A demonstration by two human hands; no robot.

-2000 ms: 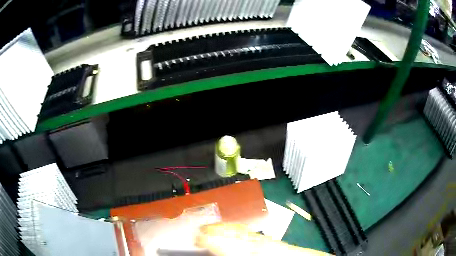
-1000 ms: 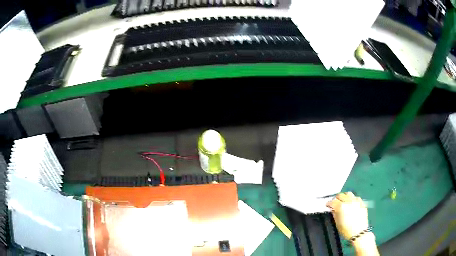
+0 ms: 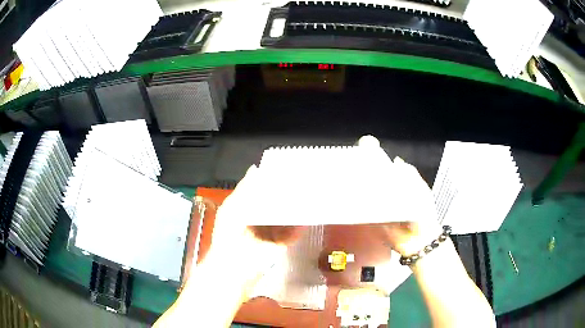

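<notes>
Both my hands hold a white LED board (image 3: 333, 186) above the orange-red test fixture (image 3: 276, 310). The board glares white and its far edge is notched. My left hand (image 3: 240, 224) grips its left side and my right hand (image 3: 414, 205), with a bracelet at the wrist, grips its right side. Glare blurs the fingers. The clear fixture lid (image 3: 131, 218) lies open to the left. A small yellow part (image 3: 338, 260), a black square switch (image 3: 367, 274) and a cream patch (image 3: 362, 306) show on the fixture.
White board stacks stand at right (image 3: 478, 186) and left (image 3: 122, 144), with racked boards (image 3: 38, 192) at far left. Black racks (image 3: 378, 29) and more boards sit on the green-edged shelf (image 3: 385, 57). Red digits glow on a dark unit (image 3: 301, 77). A green post (image 3: 564, 160) stands at right.
My right hand has moved from the right stack to over the fixture. My left hand has come into view, and both now hold a board. The view has shifted, showing more of the left side.
</notes>
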